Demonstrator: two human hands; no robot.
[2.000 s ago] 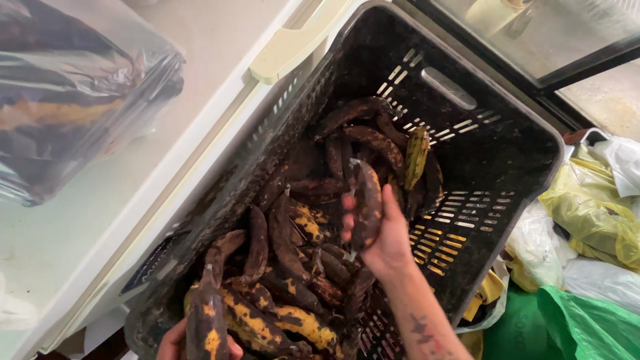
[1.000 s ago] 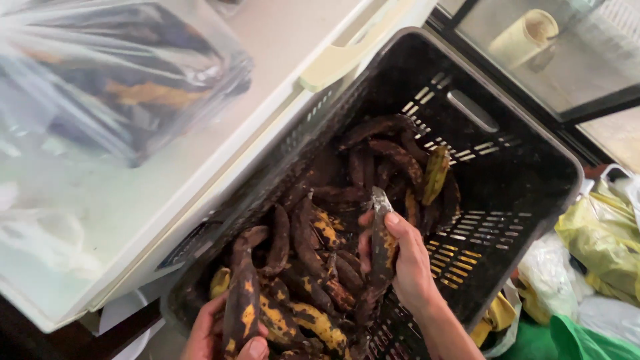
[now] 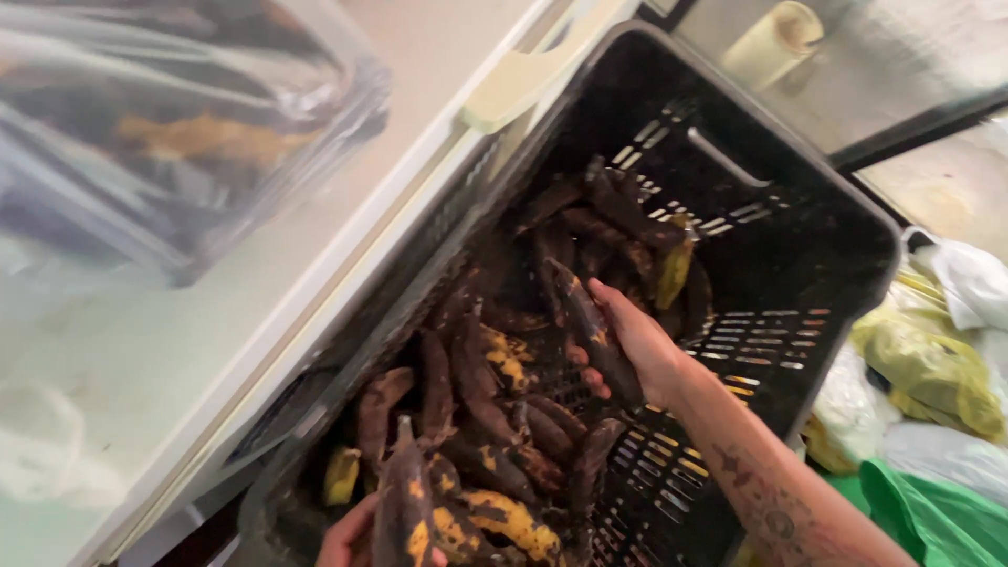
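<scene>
A black plastic crate (image 3: 819, 236) holds many dark, ripe plantains, some with yellow patches. My right hand (image 3: 634, 339) grips a dark plantain (image 3: 594, 331) over the middle of the crate, its tip pointing up and left. At the bottom edge of the view, my left hand (image 3: 350, 535) holds another dark plantain (image 3: 405, 496) with orange-yellow spots; part of this hand is cut off by the frame. Beneath and between the hands lie more plantains (image 3: 512, 520), and a greener-yellow one (image 3: 675, 272) rests among the dark ones at the crate's far end.
To the left is a white chest freezer (image 3: 260, 331) with a pale handle (image 3: 512, 87), and a clear plastic bag (image 3: 189, 134) of dark and yellowish contents lies on it. Yellow and white plastic bags (image 3: 929, 370) and a green bag (image 3: 921, 512) sit right of the crate.
Both hands still hold plantains. The plantain in my right hand now tilts up and left, where it stood more upright a second ago. Another dark plantain now lies across the pile at the far end.
</scene>
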